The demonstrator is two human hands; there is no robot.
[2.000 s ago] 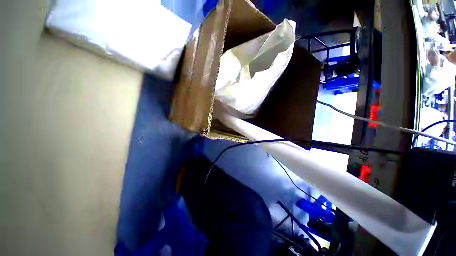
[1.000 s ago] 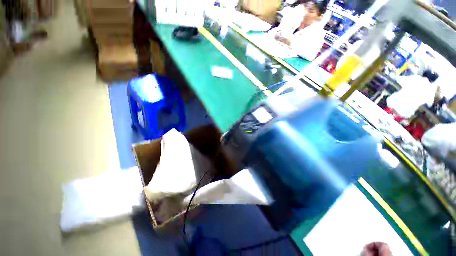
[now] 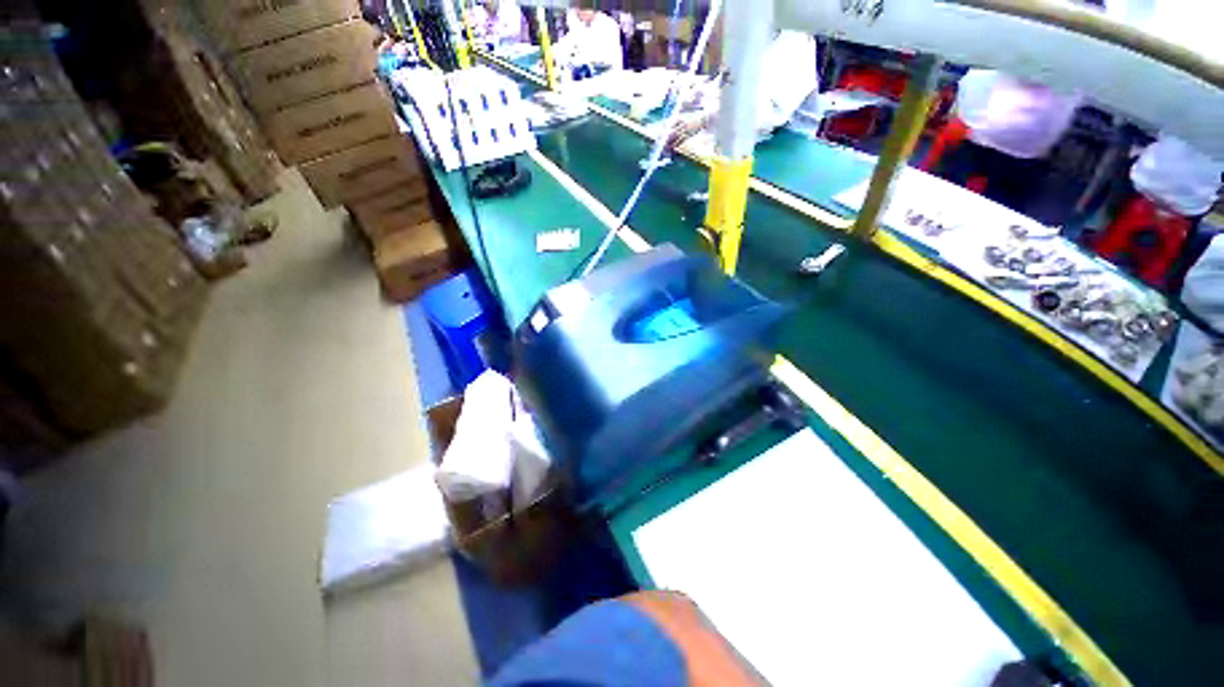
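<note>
A white work mat (image 3: 819,557) lies on the green bench in front of me. A bulky dark-blue domed machine (image 3: 611,389), perhaps a label printer, stands at its far end. A bent arm with a blue sleeve and bare skin comes in at the bottom edge, beside the mat; its hand is cut off. Neither of my hands shows. A small dark object (image 3: 1031,675) is cut off at the mat's lower right corner and is too unclear to name.
A green conveyor belt (image 3: 926,362) with yellow-edged rails runs along the right, with one watch (image 3: 822,258) on it. Watches lie on white sheets beyond. An open carton (image 3: 507,537) and white wrapped pack (image 3: 383,530) are on the floor, left. Stacked cartons and people are farther off.
The view has swung up from the floor carton to the bench and belt. The fingertips seen over the mat one second ago are out of view; the blue-sleeved arm has appeared.
</note>
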